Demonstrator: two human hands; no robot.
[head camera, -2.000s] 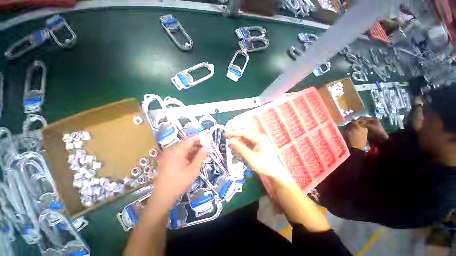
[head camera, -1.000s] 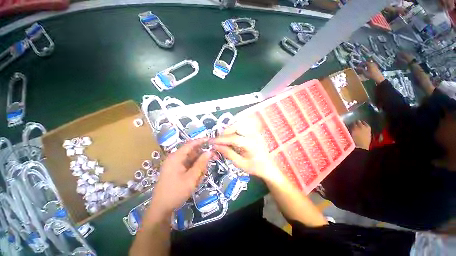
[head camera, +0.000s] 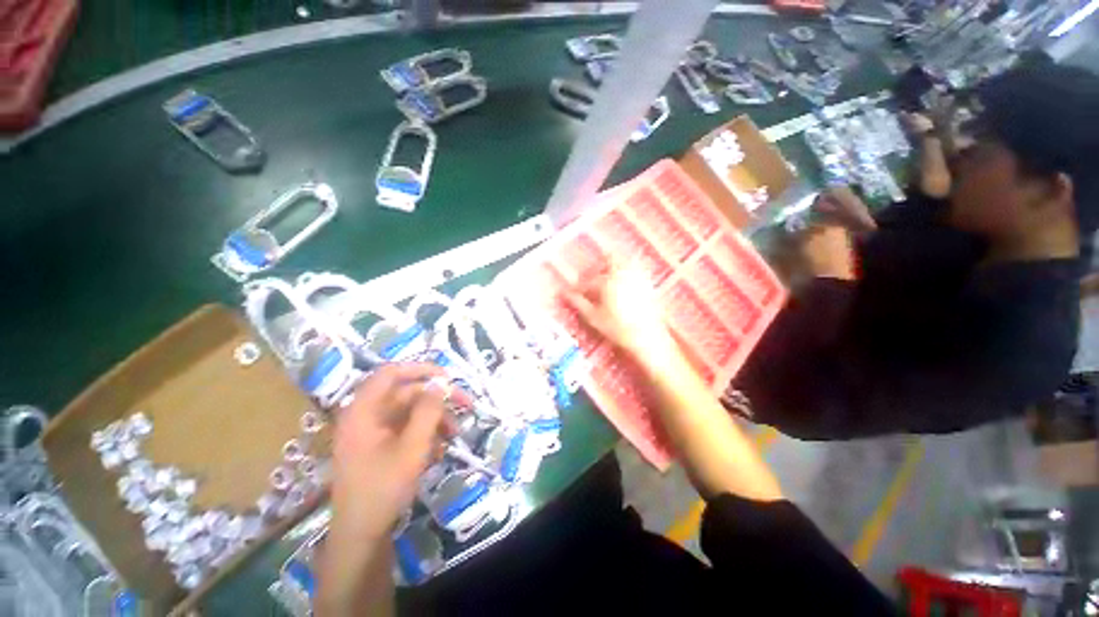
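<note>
My left hand (head camera: 388, 424) is over the cable heap, fingertips closed on a small white piece (head camera: 448, 391), mostly hidden and blurred. My right hand (head camera: 615, 304) is over the near left part of the pink-red compartment tray (head camera: 713, 280), fingers pointing down at its cells. It is washed out by glare, and whether it holds anything cannot be seen. The heap of looped white cables with blue bands (head camera: 464, 497) lies under and around my left hand. An open cardboard parts box (head camera: 223, 410) holds many small white pieces (head camera: 157, 500) left of it.
Loose looped cables (head camera: 280, 231) lie on the green belt (head camera: 319, 115) beyond. A slanting pale frame post (head camera: 621, 115) stands behind the tray. A smaller cardboard box (head camera: 747, 181) sits at the tray's far right. A person in dark clothes (head camera: 934, 325) works on the right. More cables lie left.
My hands, together over the heap before, are now apart; my right hand has moved to the red tray. The view has swung right, showing more of the neighbouring person.
</note>
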